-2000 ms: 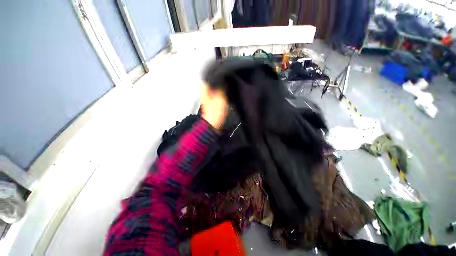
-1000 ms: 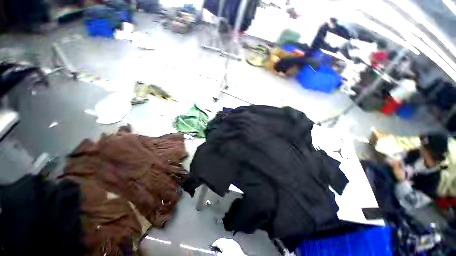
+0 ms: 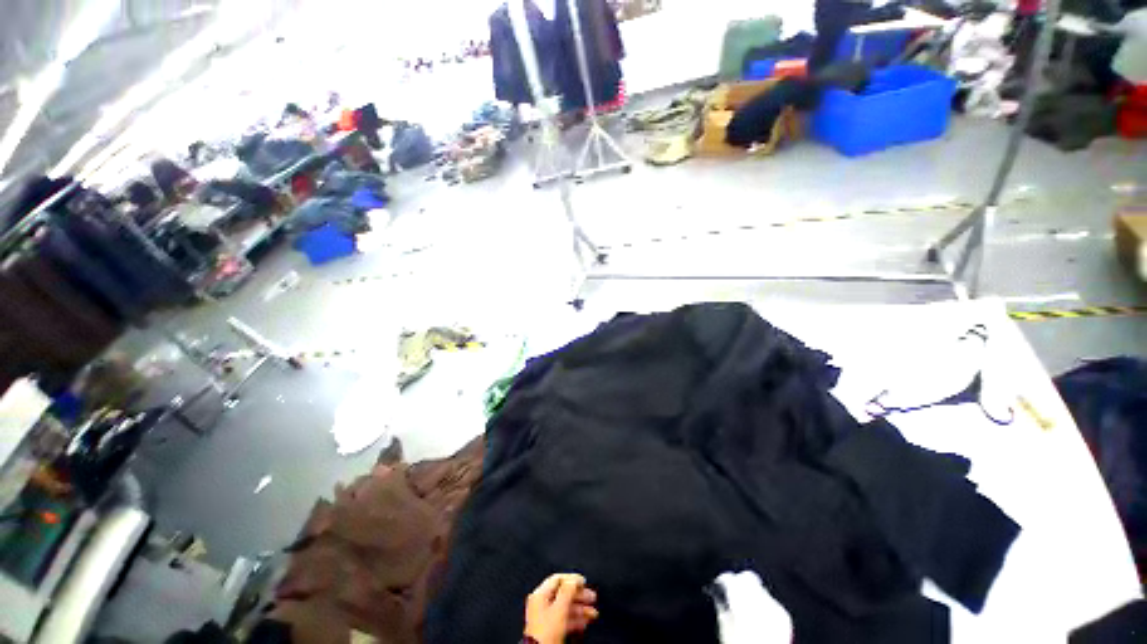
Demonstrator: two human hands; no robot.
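A large black garment (image 3: 679,440) lies spread over the white table (image 3: 1082,554) in front of me. My bare left hand (image 3: 561,606) is at the bottom edge of the view, over the lower part of the garment. Its fingers are curled, and I cannot tell whether they pinch cloth. My right hand (image 3: 752,609), in a white glove, is just right of it, also over the garment and cut off by the edge. A small dark tip shows at the glove's left side, too small to name. The gloved fingers are blurred.
Brown garments (image 3: 371,541) are heaped left of the black one. A black wire-like hanger (image 3: 937,400) lies on the table at the right. A grey metal rack (image 3: 780,279) stands behind the table. A blue crate (image 3: 887,113) stands farther back.
The view has swung right, from the wall side to the table. The black garment now reaches closer to me. Both hands have come into view at the bottom since the middle frame.
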